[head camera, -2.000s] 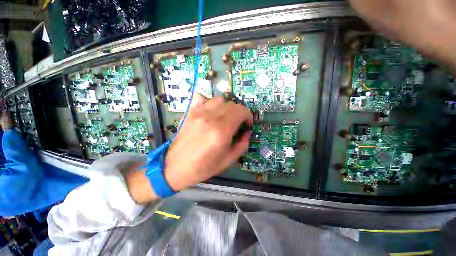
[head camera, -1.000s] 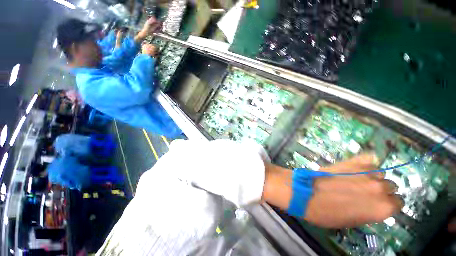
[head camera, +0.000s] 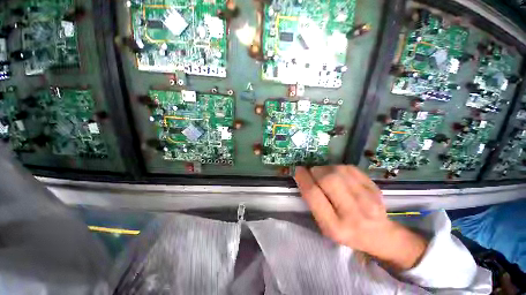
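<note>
A grey-green carrier with a dark frame holds green circuit boards in front of me. My right hand reaches in from the lower right. Its thumb and fingertips are close together at the near edge of the lower right board. Whether a small part is between them cannot be told. The lower left board has a tilted silver-grey square at its middle. The upper right board is partly washed out by glare. My left hand is out of the picture; only a blurred grey sleeve shows at the left.
More carriers with boards stand on both sides, behind dark frame bars. A silver conveyor rail runs along the near side. Brown and black clips surround the boards. Blue cloth shows at the lower right.
The view has swung from the coworker and leftward line onto these carriers. My left hand with the blue strap has left the picture. My right hand is now in view at a board's edge.
</note>
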